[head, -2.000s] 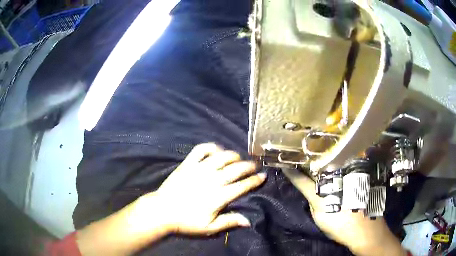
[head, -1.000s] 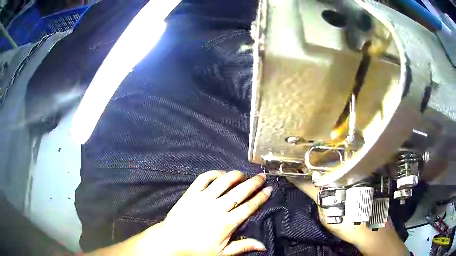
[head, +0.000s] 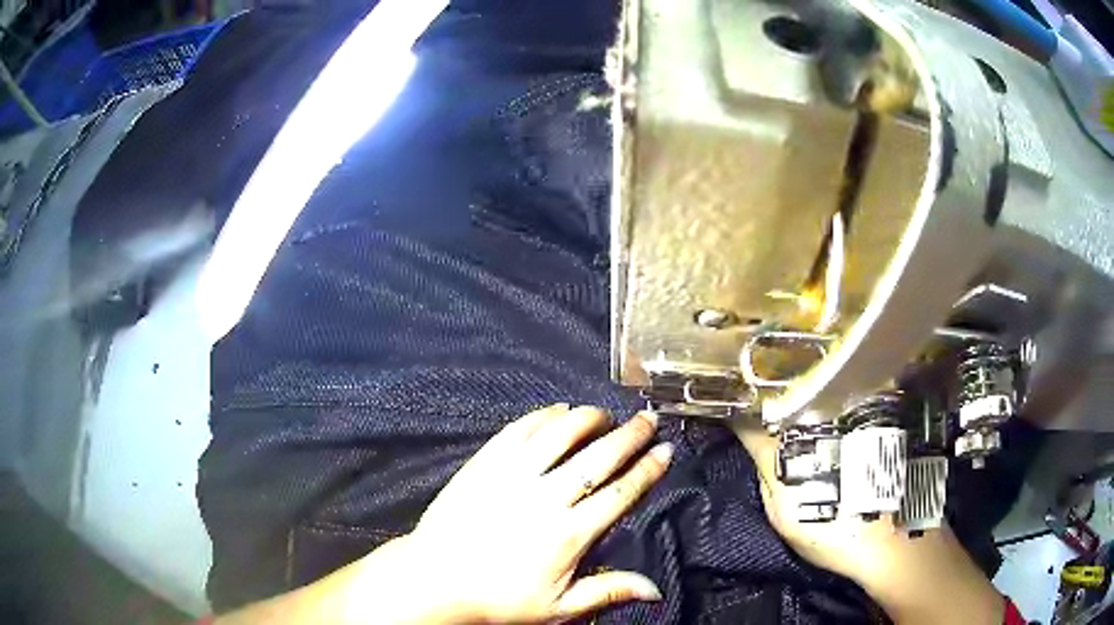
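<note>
A large dark denim garment piece covers the middle of the table and runs under the sewing machine head. My left hand lies flat on the denim, fingers somewhat apart, fingertips just left of the machine's lower edge. My right hand is partly hidden behind the tension knobs; its fingers are at the cloth under the head, and whether they grip it does not show. The needle and presser foot are hidden. A stitched outline shows on the cloth at lower left.
A glowing white lamp bar crosses the upper left, above the cloth. A blue plastic basket is at the far left edge. The white table shows left of the cloth. A small yellow-handled item lies at lower right.
The denim has shifted down toward me, so the stitched outline now shows at lower left. My left hand has moved slightly down and right, staying on the cloth. My right hand stays behind the knobs.
</note>
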